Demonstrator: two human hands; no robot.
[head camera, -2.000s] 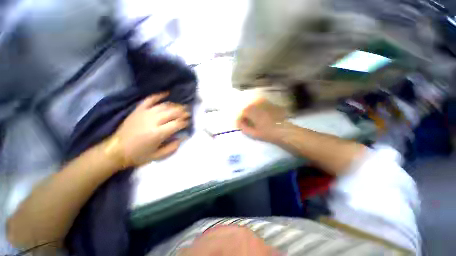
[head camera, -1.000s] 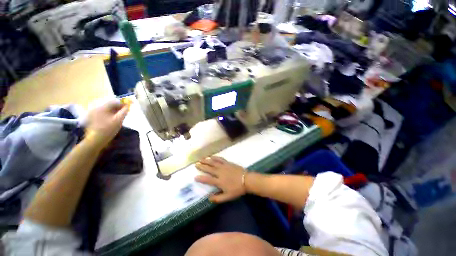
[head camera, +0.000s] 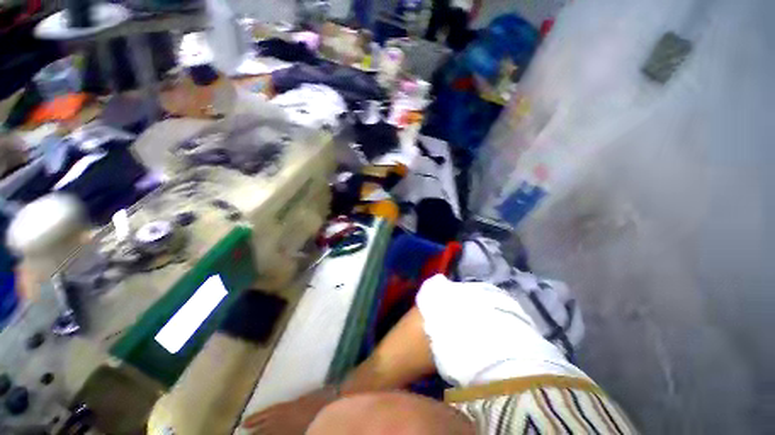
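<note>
The sewing machine (head camera: 289, 183) fills the left side, with a green panel (head camera: 144, 344) and a bright white display. My right hand (head camera: 287, 413) lies low on the white table strip (head camera: 306, 344) at the bottom edge, blurred. Its fingers point left and nothing shows in them; a rounded skin-coloured shape in front hides part of it. My left hand is out of the picture. The needle area is not in view.
A dark flat pad (head camera: 253, 315) lies against the machine. Red and green looped items (head camera: 344, 238) lie at the table's far end. A blue-rimmed bin with red inside (head camera: 416, 259) and grey-and-black garments (head camera: 544, 302) are at right. Cloth piles (head camera: 310, 104) lie behind.
The view has swung right, so the machine is now at left and the floor shows at right. My left hand and the pale blue-grey garment have left the picture. My right hand remains on the table.
</note>
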